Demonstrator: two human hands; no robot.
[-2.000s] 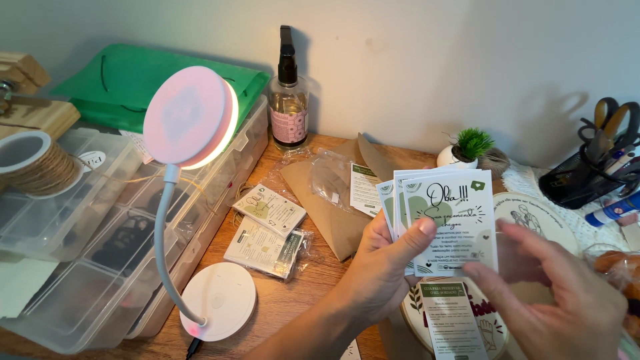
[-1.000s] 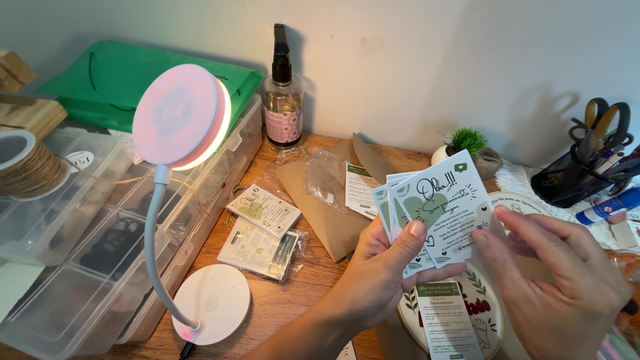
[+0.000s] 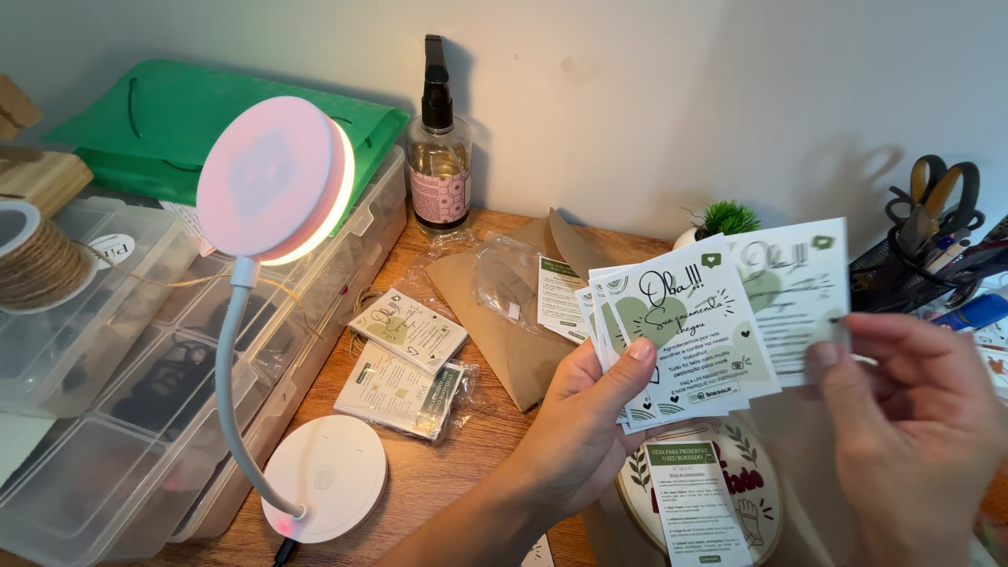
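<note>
My left hand [image 3: 587, 425] holds a fanned stack of printed cards [image 3: 685, 331], thumb on the front card. In my right hand [image 3: 906, 417], a single similar card [image 3: 795, 295] is pinched at its right edge; its left part lies behind the stack, and it looks slightly blurred. Below the hands, a narrow printed card [image 3: 697, 504] rests on an embroidery hoop [image 3: 764, 496] with stitched leaves and lettering. Behind my left hand, a kraft paper envelope [image 3: 480, 339] lies under a clear plastic bag [image 3: 508, 287] and another narrow card [image 3: 561, 295].
A lit ring lamp [image 3: 272, 177] stands on its round base [image 3: 324, 479] at left, beside clear plastic organizer boxes [image 3: 157, 441] and a twine spool [image 3: 39, 264]. Bundled cards [image 3: 402, 394] lie nearby. A pump bottle [image 3: 439, 169], small plant [image 3: 724, 218] and pen holder with scissors [image 3: 906, 268] stand further back.
My right hand has drawn one card out to the right from the stack in my left hand; a second ago the cards were closer together.
</note>
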